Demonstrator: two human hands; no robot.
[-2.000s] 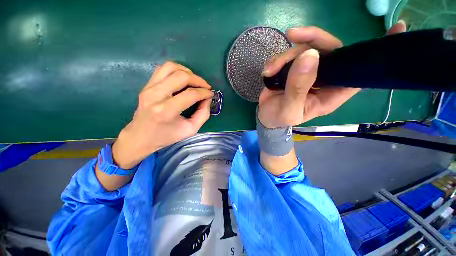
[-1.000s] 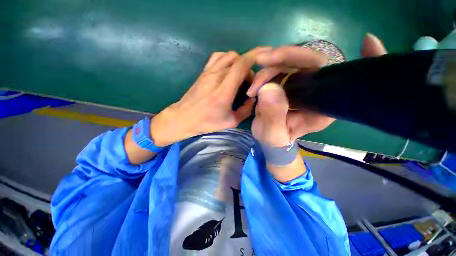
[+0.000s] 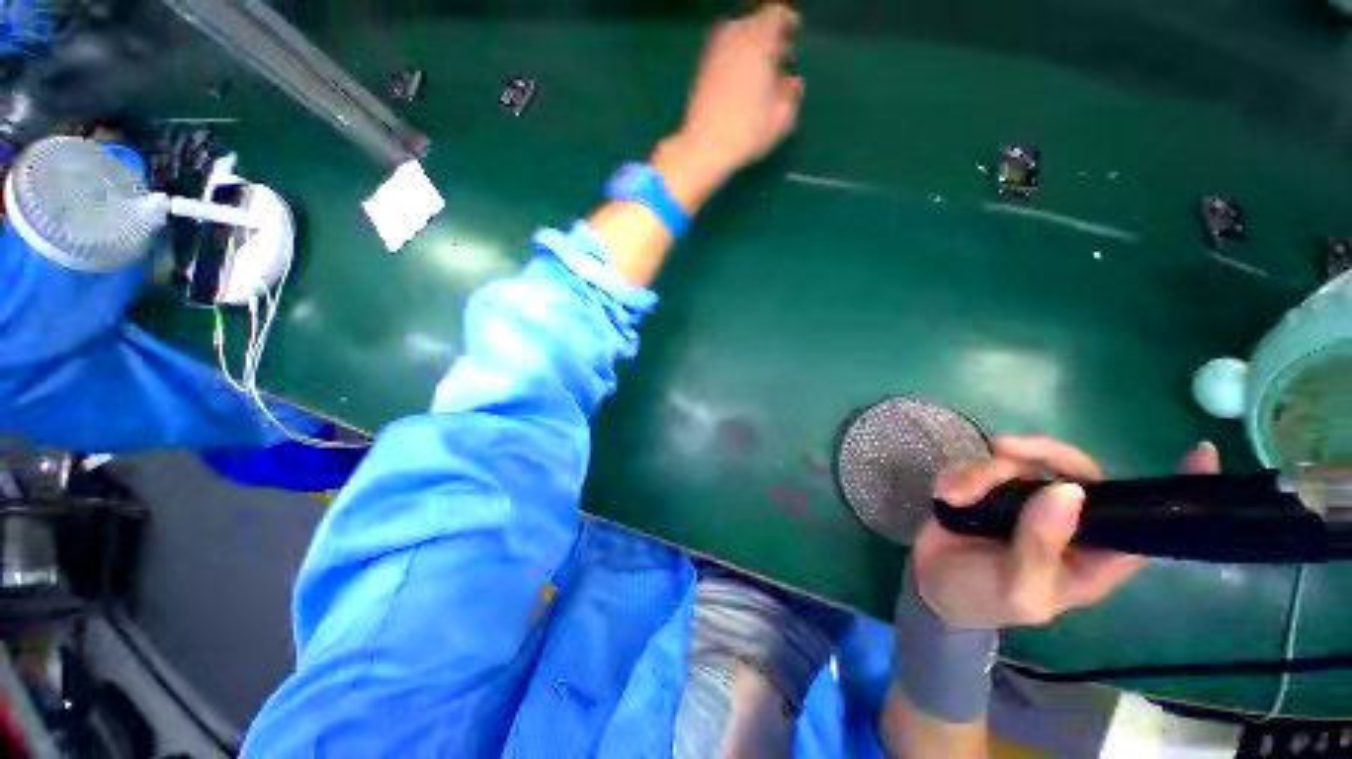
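Observation:
My left hand (image 3: 746,92), with a blue wristband, is stretched to the far side of the green surface (image 3: 712,371). Its fingertips are near the top edge of the picture, and whether they hold anything cannot be told. My right hand (image 3: 1023,541), with a grey wristband, is shut around the black electric screwdriver (image 3: 1186,516). The screwdriver's nose points left, over the edge of the round grey dotted screw tray (image 3: 908,463). Small dark electronic units lie spaced along the far side, one at right of centre (image 3: 1019,169) and another farther right (image 3: 1222,220).
A mint-green fan (image 3: 1312,378) stands at the right edge. At the left are a white fan (image 3: 86,203), a white paper tag (image 3: 403,205), a metal bar (image 3: 304,74) and another person's blue sleeve (image 3: 89,356). A black cord runs along the near right edge.
My left hand has left the screwdriver's nose and reached to the far side. The view has shifted, showing the far units and left fan. My right hand still holds the screwdriver.

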